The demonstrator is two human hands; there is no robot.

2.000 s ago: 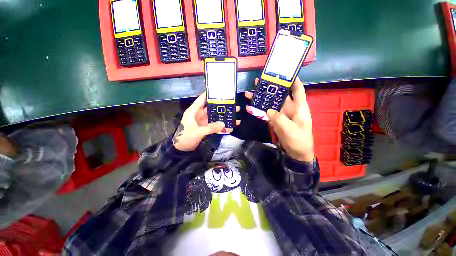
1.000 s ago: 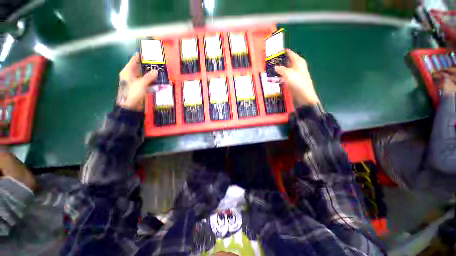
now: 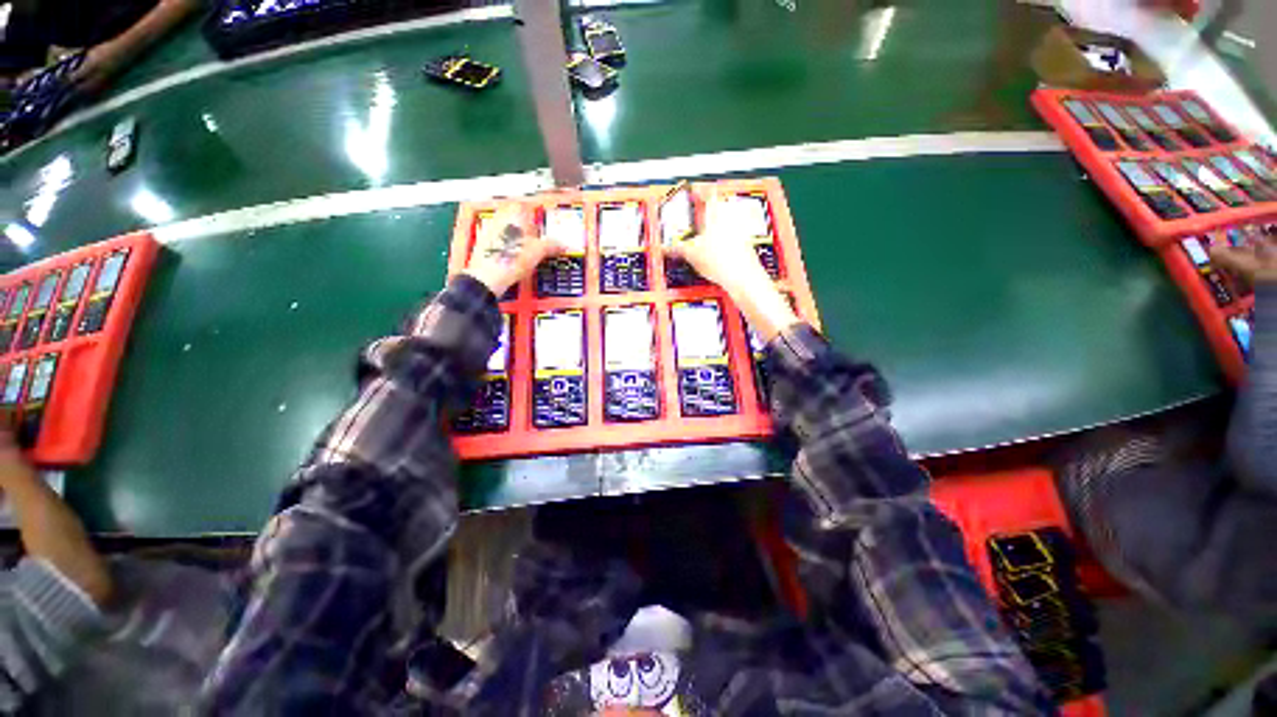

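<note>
A red-orange phone tray [image 3: 616, 446] lies on the green bench with two rows of black keypad phones, their screens white. My left hand [image 3: 507, 252] is over the far row's left end, its thumb at the side of the second phone [image 3: 563, 255]; its grip cannot be told. My right hand [image 3: 728, 252] holds the far row's fourth phone [image 3: 679, 213], its top end tilted up from the pocket. My hands and sleeves partly cover the end phones of both rows. A near-row middle phone [image 3: 630, 362] lies flat.
Phone trays stand on the bench at left [image 3: 87, 367] and right [image 3: 1141, 210], with a person's hand at each side. A pale post [image 3: 549, 98] rises behind my tray. Loose phones [image 3: 462, 70] lie beyond the pale strip. Dark stacked parts [image 3: 1043, 602] sit in a lower red tray.
The phones held at the far row's ends now appear in those pockets. My hands have moved inward, to the second and fourth phones. The view has shifted, showing more of the far bench.
</note>
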